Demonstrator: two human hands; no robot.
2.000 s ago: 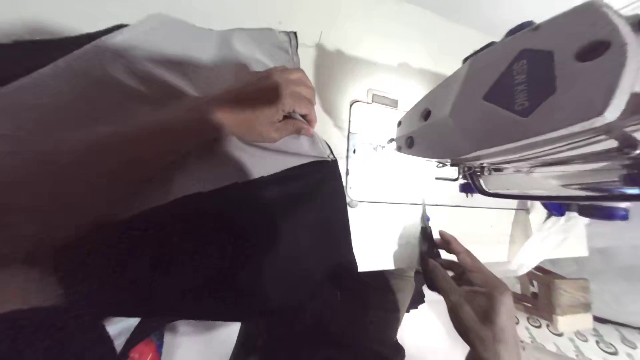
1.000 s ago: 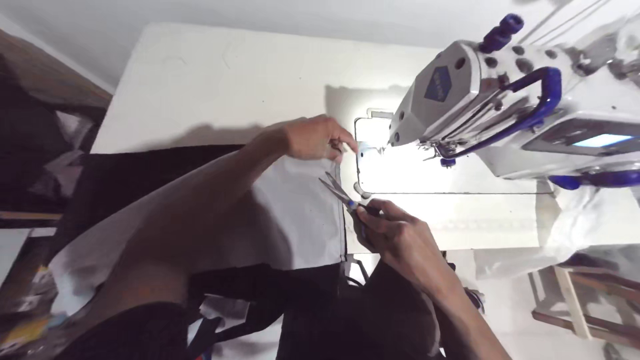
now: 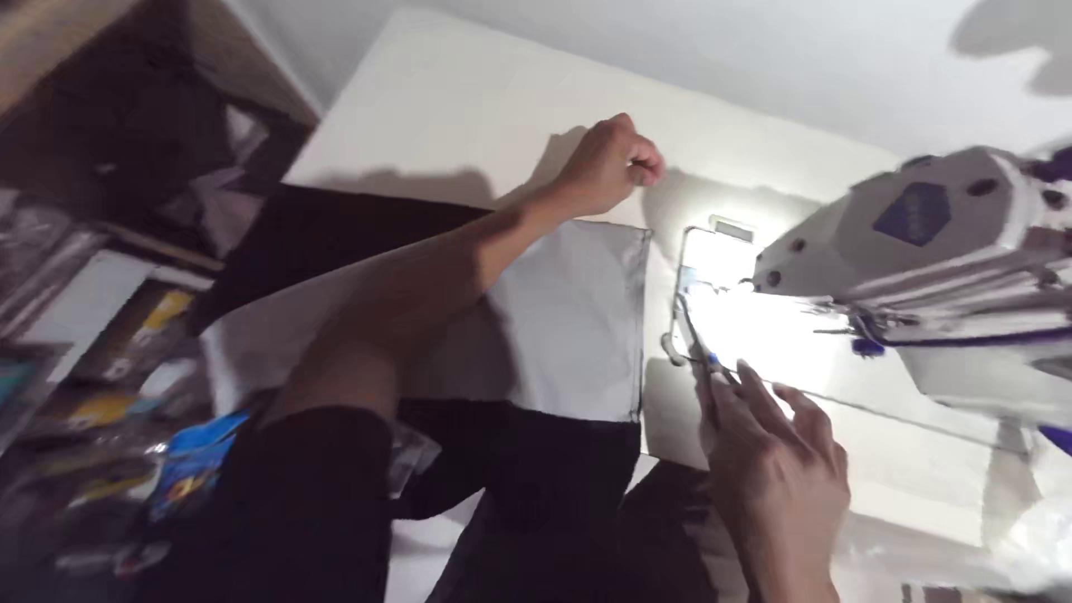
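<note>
My left hand (image 3: 613, 166) is raised over the white table just beyond the far edge of the cloth, its fingers curled in, with nothing visible between them. Light grey cloth (image 3: 578, 327) with a dark edge lies under my left forearm, and black cloth (image 3: 360, 234) shows on its far left side and towards me. Scissors (image 3: 702, 356) with a blue spot at the pivot are in my right hand (image 3: 775, 461), their blades over the left edge of the lit needle plate area (image 3: 745, 327). The sewing machine head (image 3: 888, 226) stands at the right.
The white tabletop (image 3: 469, 92) extends behind the cloth to a pale wall (image 3: 712, 50). Blurred packets, one a blue packet (image 3: 197, 461), lie low at the left among other items. Clear plastic (image 3: 1043, 536) is at the lower right.
My left hand, on the grey cloth two seconds ago and by the needle plate one second ago, has moved off to the left. The scissors have moved from the cloth edge to the plate. The view has shifted.
</note>
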